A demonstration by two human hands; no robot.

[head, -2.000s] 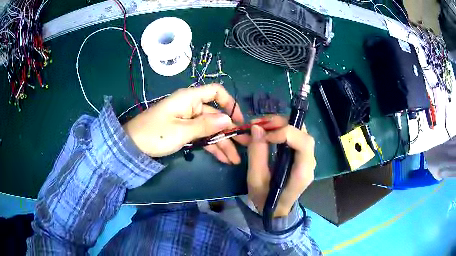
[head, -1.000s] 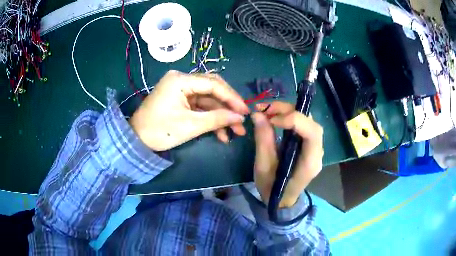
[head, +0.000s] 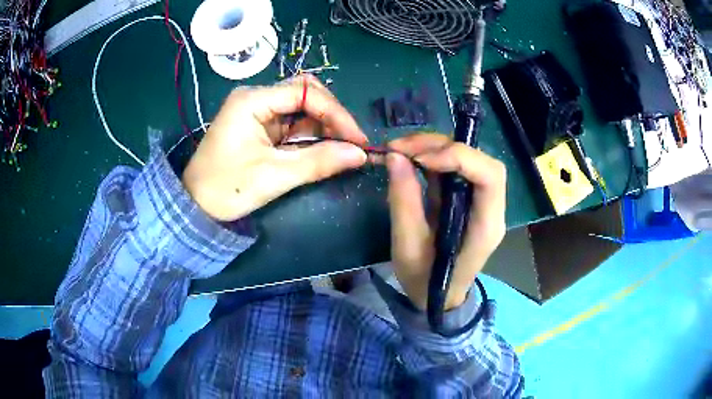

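My left hand (head: 269,152) pinches thin red and black lead wires (head: 376,150) between thumb and forefinger. A red wire end stands up over its fingers. My right hand (head: 449,203) pinches the same wires close to the left fingertips. It also holds a soldering iron (head: 453,226) against the palm, its bare metal barrel pointing up and away. The dark holding block (head: 402,107) lies on the mat just beyond the fingertips. The exact wire ends between the fingers are too small to tell.
A white solder spool (head: 234,39) and loose connectors (head: 300,48) lie behind my left hand. A fume fan (head: 414,19) is at the back. The iron stand (head: 535,101) with yellow sponge (head: 564,176) and black soldering station (head: 621,66) are right. Finished cables (head: 23,78) lie far left.
Bench things appear higher in the view. The red wire ends that stuck out beyond my fingertips are gone from there; a red end now rises over my left fingers. Both hands still pinch the wires.
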